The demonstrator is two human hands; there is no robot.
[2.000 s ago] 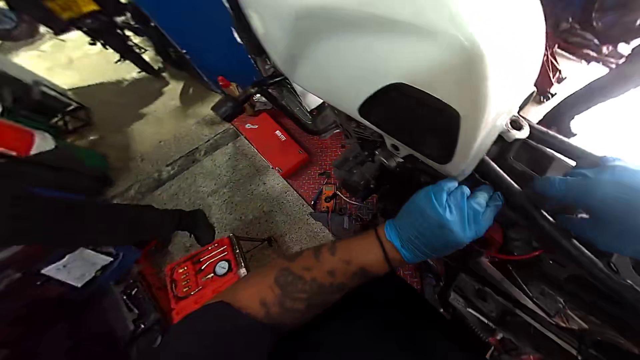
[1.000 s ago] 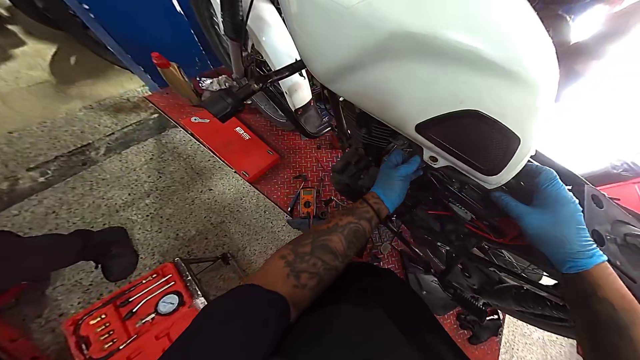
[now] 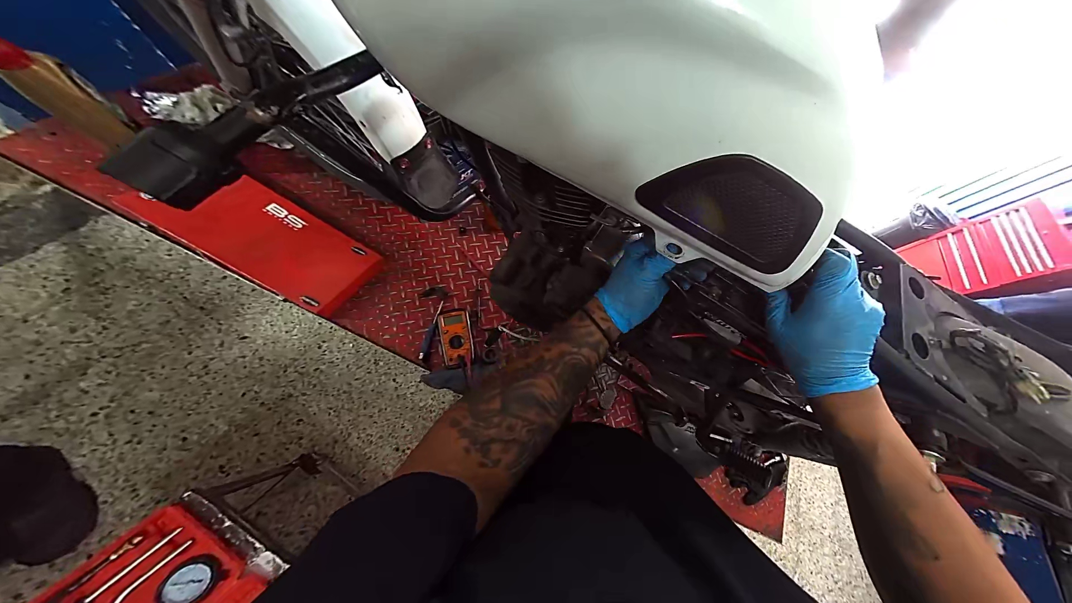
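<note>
A motorcycle's white fuel tank point(image 3: 586, 109) fills the upper middle, with a black textured pad point(image 3: 737, 213) on its side. My left hand point(image 3: 638, 283), in a blue glove, reaches under the tank's lower edge, close to a mounting tab with a hole; its fingertips are partly hidden. My right hand point(image 3: 829, 327), gloved too, is at the tank's rear lower corner, with its fingers out of sight behind the edge. Whether either hand grips anything cannot be told. Red wires point(image 3: 749, 350) and the dark frame run between the hands. The finned engine point(image 3: 553, 201) lies left of my left hand.
On the red tread-plate lift point(image 3: 368, 310) lie a flat red case point(image 3: 260, 239) and an orange multimeter point(image 3: 456, 337). A red gauge kit point(image 3: 159, 561) is on the floor at lower left, beside a dark shoe point(image 3: 42, 502). A red tool chest point(image 3: 984, 247) stands at right.
My right hand has moved from the frame behind the tank to the tank's rear lower corner. My left hand is now beside the mounting tab. The view has shifted considerably.
</note>
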